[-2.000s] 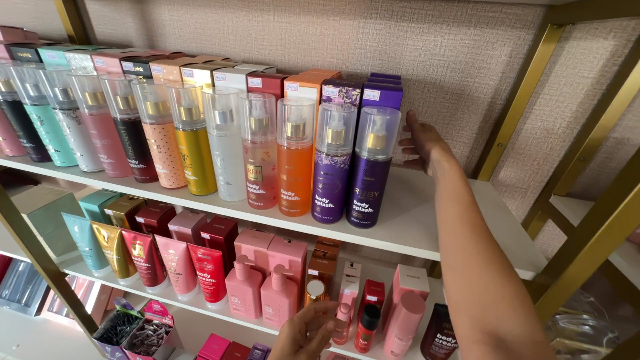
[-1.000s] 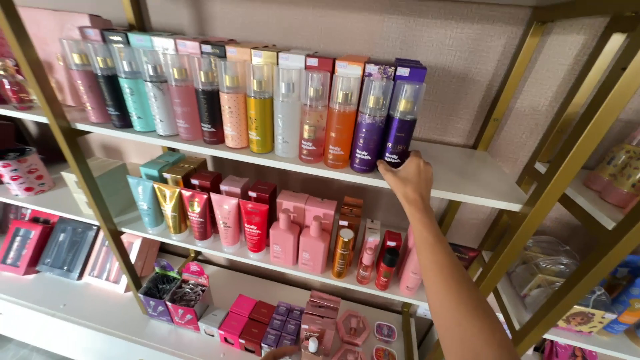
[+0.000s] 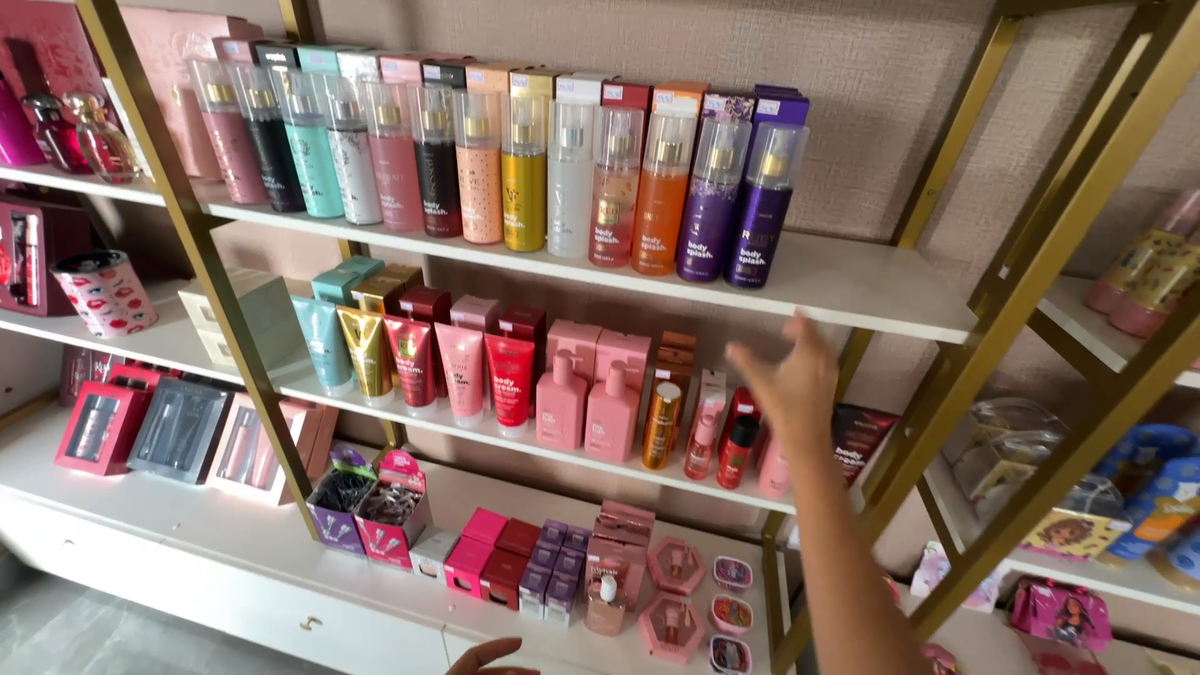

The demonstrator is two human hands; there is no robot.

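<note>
My right hand (image 3: 792,370), slightly blurred, is raised below the edge of the top white shelf (image 3: 872,281), fingers apart and holding nothing. It is in front of the right end of the middle shelf, partly covering a pink bottle (image 3: 774,464). Above it, a dark purple body splash bottle (image 3: 761,220) ends a long row of clear-capped spray bottles, with boxes behind them. Only some fingers of my left hand (image 3: 489,656) show at the bottom edge, below the small boxes; whether it holds anything is hidden.
Cream tubes (image 3: 412,361), pink pump bottles (image 3: 612,417) and a gold bottle (image 3: 662,427) line the middle shelf. Small purple boxes (image 3: 553,572) and hexagonal pink packs (image 3: 671,626) lie lower down. A gold metal upright (image 3: 1041,272) stands at right, a second one (image 3: 202,253) at left.
My right hand was beside the boxes at the row's right end, then at the base of the end purple bottle; now it is lower and off it. The view has shifted to take in more shelves.
</note>
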